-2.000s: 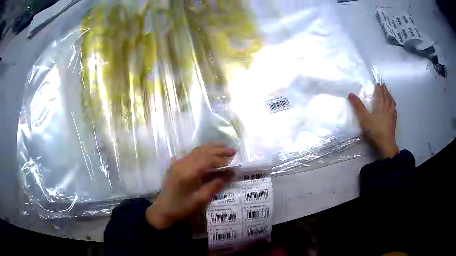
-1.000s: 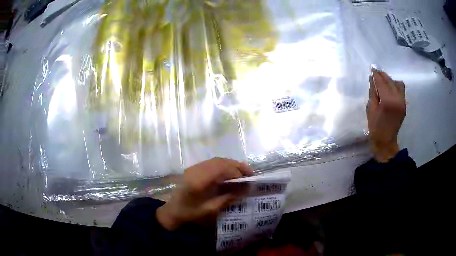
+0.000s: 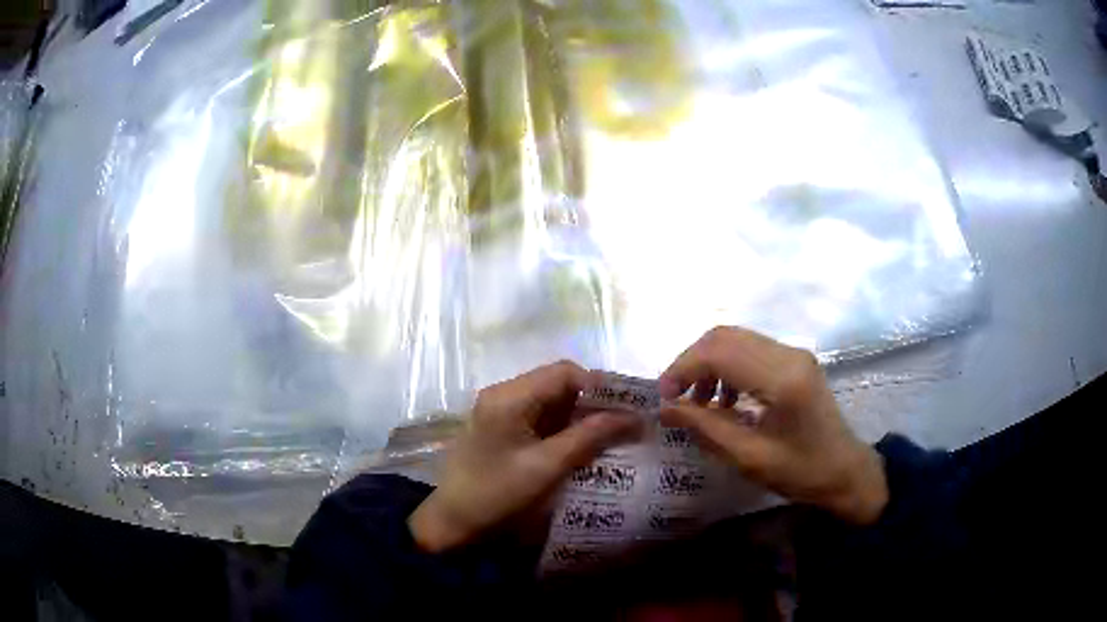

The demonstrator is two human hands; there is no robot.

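A stack of clear glossy polybags (image 3: 777,231) with yellow-green print lies in front of me under strong glare. A white barcode label sheet (image 3: 595,520) with two columns of labels hangs at the table's near edge. My left hand (image 3: 516,456) grips its upper left part between thumb and fingers. My right hand (image 3: 777,419) has its fingertips on the top right part of the sheet, beside the top label. Whether a label is peeled off there cannot be told. No barcode sticker shows on the top bag in this view.
A curled strip of printed labels (image 3: 1017,75) lies on the white table (image 3: 1032,280) at the far right. Crinkled clear plastic (image 3: 15,134) shows at the left edge. Flat thin items lie at the far top left and top right edges.
My right hand has moved from the stack's right side to the label sheet. The barcode sticker seen earlier on the bag no longer shows. The bag's surface and folds look different.
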